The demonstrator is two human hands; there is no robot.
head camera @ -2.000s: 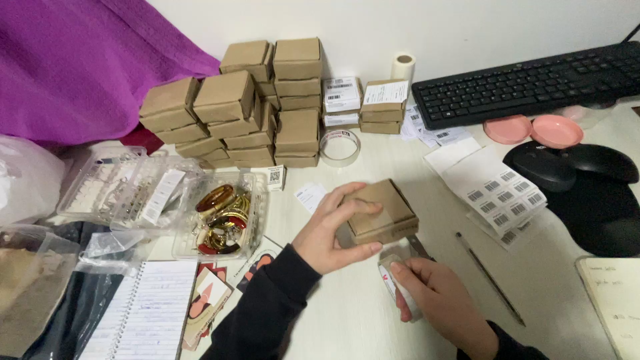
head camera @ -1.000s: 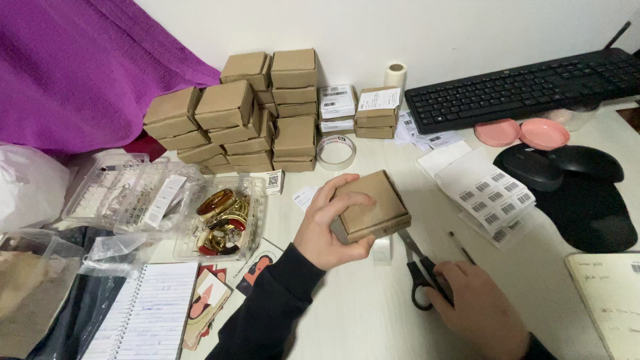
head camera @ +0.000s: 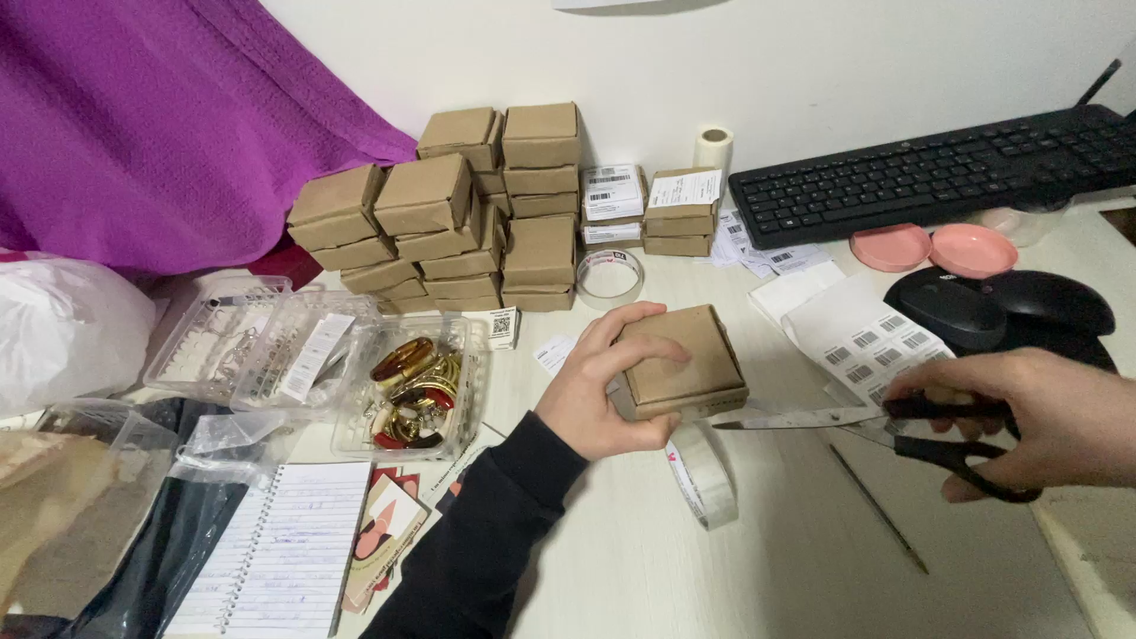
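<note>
My left hand (head camera: 612,382) grips a small closed cardboard box (head camera: 679,359) from its left side, with a finger on the lid. My right hand (head camera: 1021,426) holds black-handled scissors (head camera: 816,419), whose blades point left and reach just below the box's right corner. Below the box, a roll of clear tape (head camera: 701,475) stands on its edge on the table. To the right of that roll, a slim pen (head camera: 879,508) lies under the scissors. Whether tape from the roll is joined to the box cannot be told.
Behind are stacked cardboard boxes (head camera: 539,253), labelled boxes (head camera: 682,213) and another tape roll (head camera: 610,277). Jewellery fills a clear plastic box (head camera: 408,390) at left, above a spiral notebook (head camera: 275,550). A keyboard (head camera: 923,177), pink dishes (head camera: 974,249), a mouse (head camera: 945,306) and label sheets (head camera: 865,337) are at right.
My right hand let go of the tape roll and took hold of the scissors, which lay on the table one second ago. It has lifted them beside the box. My left hand still holds the box.
</note>
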